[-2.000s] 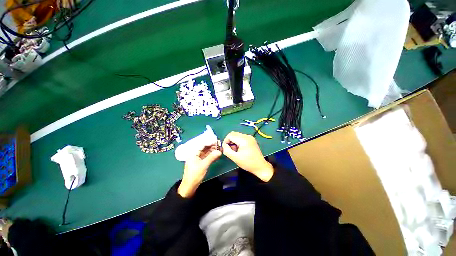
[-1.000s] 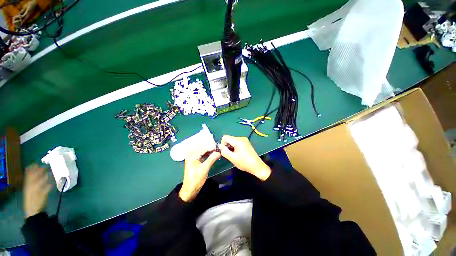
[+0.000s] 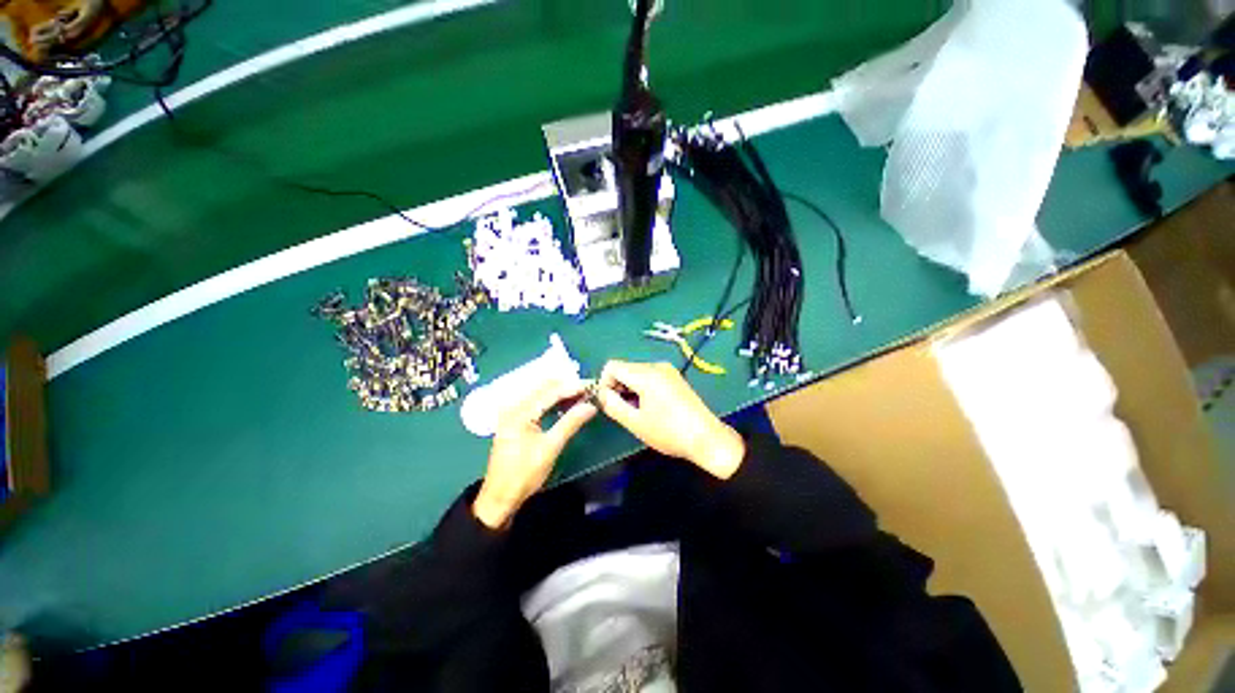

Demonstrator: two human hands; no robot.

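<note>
A white plastic housing (image 3: 499, 404) is at the bench's front, under and beside my left hand (image 3: 531, 440). My left hand's fingertips meet my right hand's at the housing's right end. My right hand (image 3: 666, 413) pinches a small dark part (image 3: 593, 391) together with the left fingers; its exact shape is too small to tell. Whether the left hand also grips the housing is partly hidden by the fingers. A black cable runs from near my right hand up toward the cable bundle (image 3: 769, 251).
Metallic parts (image 3: 404, 345) and small white parts (image 3: 526, 264) lie in piles behind the housing. A metal box (image 3: 623, 257) stands under a hanging black screwdriver (image 3: 637, 176). Yellow-handled pliers (image 3: 704, 344) lie right. Beyond are a foam sheet (image 3: 978, 149) and a carton of white housings (image 3: 1070, 474).
Another person's hand came in at the far left, and the finished white housing with cable there is now gone. My hands stay nearly in place with small finger movements.
</note>
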